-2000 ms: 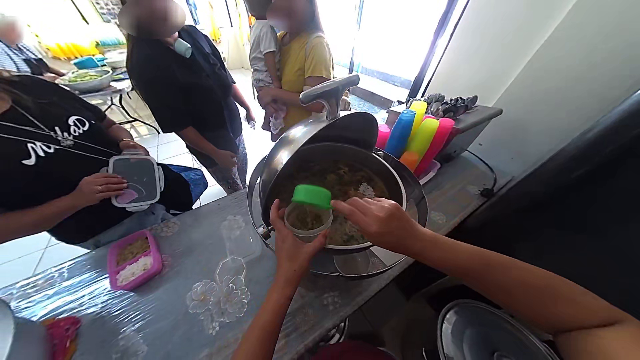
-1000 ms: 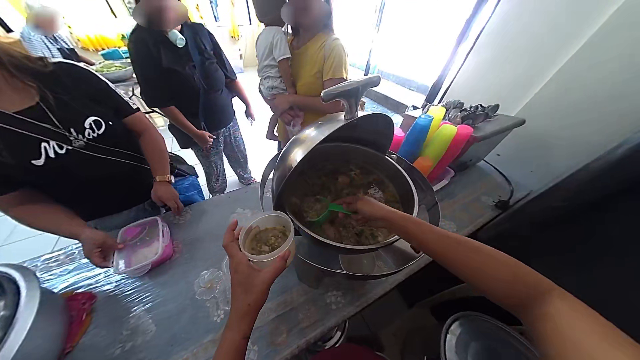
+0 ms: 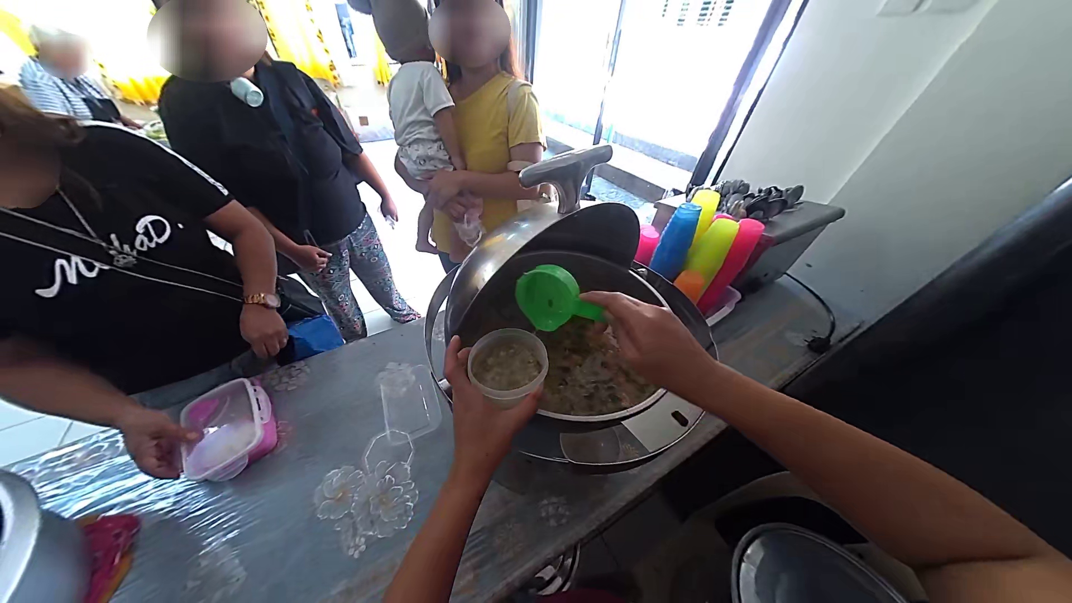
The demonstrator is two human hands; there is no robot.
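My left hand [image 3: 490, 419] holds a round clear plastic tub [image 3: 507, 366] with soupy food in it, at the left edge of a large steel pot. Pinched in my right hand [image 3: 657, 343] is the handle of a green plastic ladle [image 3: 548, 297], whose bowl is tilted above the pot, up and right of the tub. Pieces of food in broth [image 3: 595, 368] lie in the pot. A domed steel lid [image 3: 511, 243] with a thick handle stands raised at the pot's back left. The ladle's contents cannot be seen.
Across the table [image 3: 318, 469] a person in black holds a pink lunch box [image 3: 226, 440]. Other people stand behind. Colourful plastic cups [image 3: 712, 251] and a cutlery box [image 3: 783, 234] are at the right back, near a black cord [image 3: 825, 310]. A metal pot [image 3: 38, 544] stands front left.
The green ladle has come up out of the pot in my right hand. My left hand has brought the tub closer to the pot's opening. The other person's hand has shifted on the lunch box.
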